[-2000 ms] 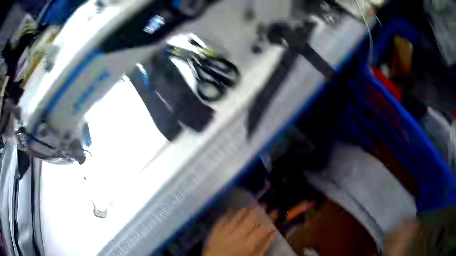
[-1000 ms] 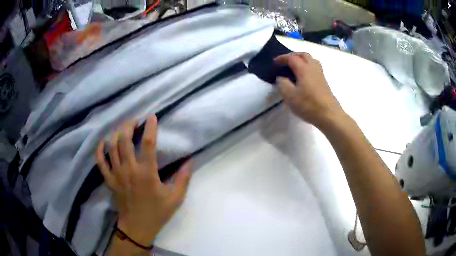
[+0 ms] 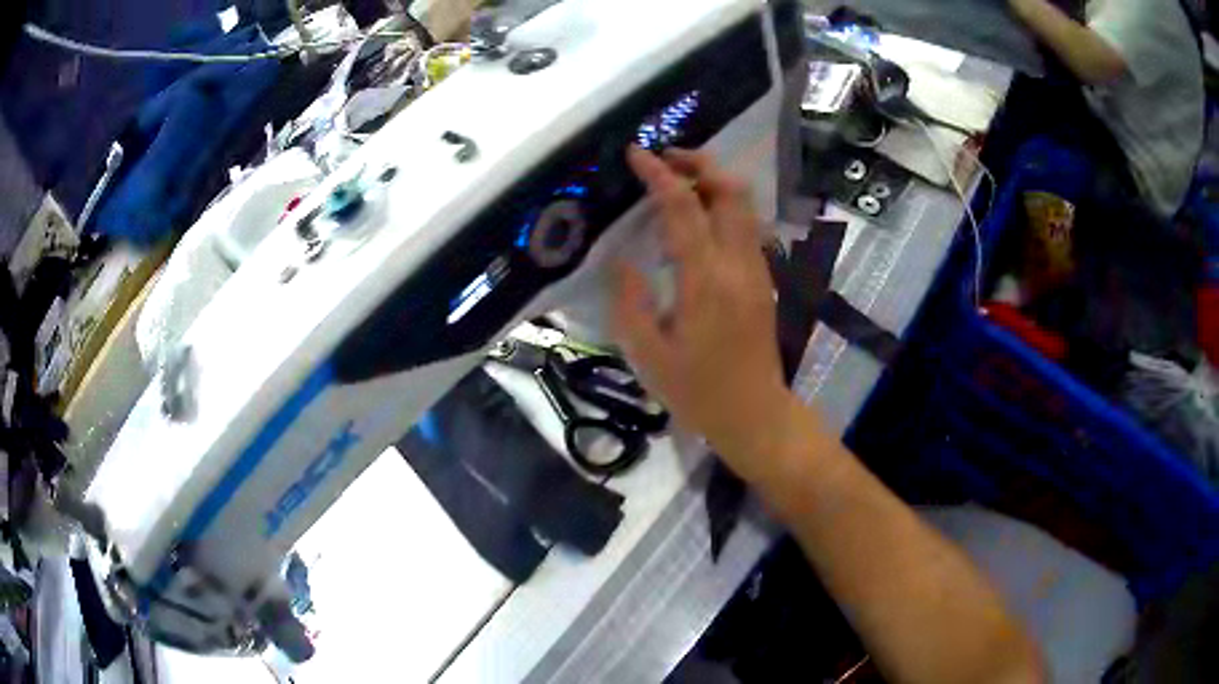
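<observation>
The white sewing machine head [image 3: 441, 227] with blue stripe and "JACK" lettering crosses the view from lower left to top. My right hand [image 3: 702, 301] is at its black control panel [image 3: 562, 230], with a fingertip at the lit display. The hand holds nothing and its fingers are apart. My left hand is not in view. Below the head, dark strips [image 3: 515, 474] lie on the table beside the black-handled scissors [image 3: 602, 414]. The needle area at the lower left is blurred.
More dark strips [image 3: 856, 325] lie near the table's ruler edge [image 3: 628, 588]. A blue crate [image 3: 1069, 414] stands beyond the edge at right. Another person's arm [image 3: 1069, 40] shows at top right. Cloth and clutter [image 3: 201, 147] lie behind the machine.
The view has swung from the heaped grey panels at left to the machine head. My right hand has left the dark piece and is at the control panel. My left hand has gone out of view.
</observation>
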